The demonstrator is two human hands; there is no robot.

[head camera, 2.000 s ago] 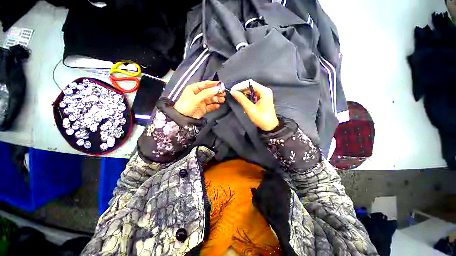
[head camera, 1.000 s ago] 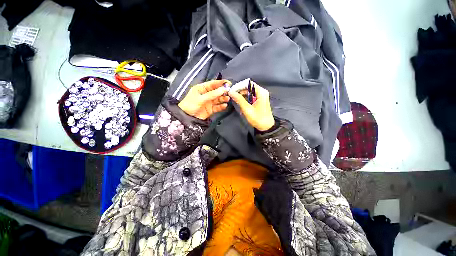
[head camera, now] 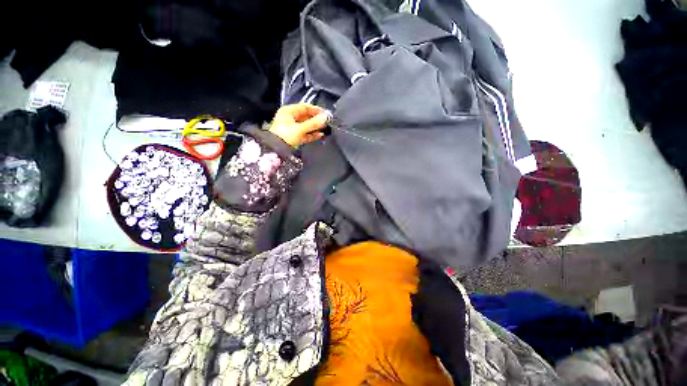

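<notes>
The grey garment [head camera: 429, 143] with paired white stripes lies over the table and down toward my lap. My left hand [head camera: 300, 124] pinches a small silvery-white button [head camera: 327, 117] at its fingertips, at the garment's left side. Thin light thread [head camera: 358, 134] runs from there to the right over the grey cloth. My right hand is out of the picture; only a blurred quilted sleeve shows at the lower right edge. No needle can be made out.
The round button tray [head camera: 161, 197] stands left of the garment, with yellow and orange-red scissors [head camera: 204, 137] behind it. Black garments [head camera: 196, 68] lie at back left, another [head camera: 663, 83] at far right. A dark red plaid pad [head camera: 550, 194] is at the right table edge.
My right hand has left the cloth and gone out of view at the lower right. The thread now shows stretched over the garment. My left hand still pinches the button.
</notes>
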